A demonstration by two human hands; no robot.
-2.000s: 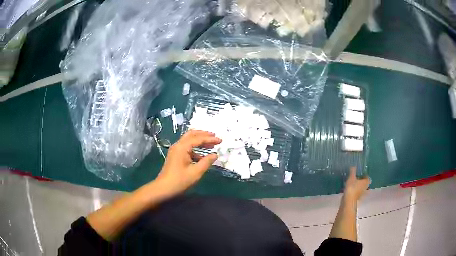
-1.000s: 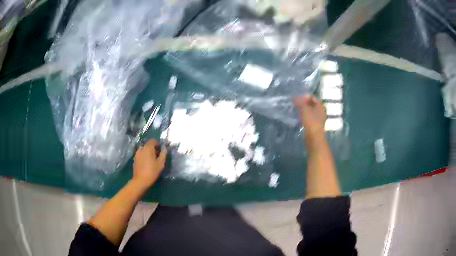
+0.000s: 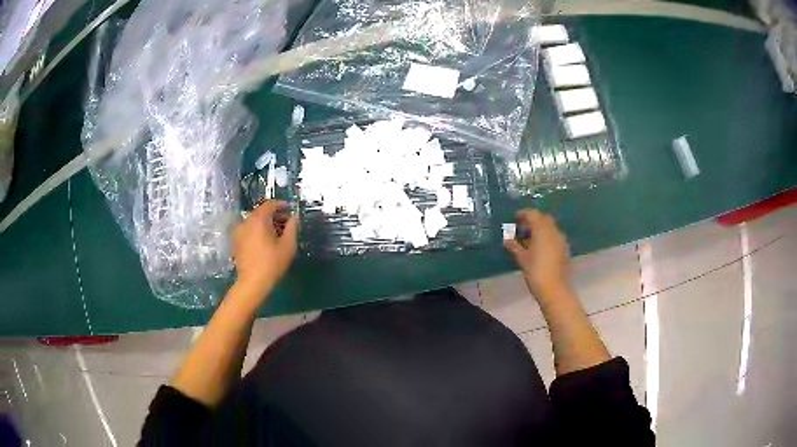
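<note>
A heap of small white plastic parts [image 3: 384, 179] lies on a ribbed clear tray [image 3: 336, 241]. My right hand [image 3: 544, 251] is right of this tray, with thumb and finger closed around one small white part [image 3: 509, 231]. My left hand [image 3: 262, 249] is left of the tray, fingers curled at the lower end of a thin metal tool [image 3: 271, 179]; whether they grip it is hidden. White finished units [image 3: 572, 100] stand in a short column on a second ribbed clear tray [image 3: 559, 175] at upper right.
A large crumpled clear bag [image 3: 188, 175] covers the left side. A flatter clear bag [image 3: 367, 65] with a white label [image 3: 431, 79] lies behind the heap. Small clear pieces [image 3: 298, 115] lie near the tool. A loose clear piece [image 3: 685, 156] is at far right.
The view has shifted. My right hand has come down from beside the finished units to the small white part near the front edge. My left hand has stayed by the metal tool.
</note>
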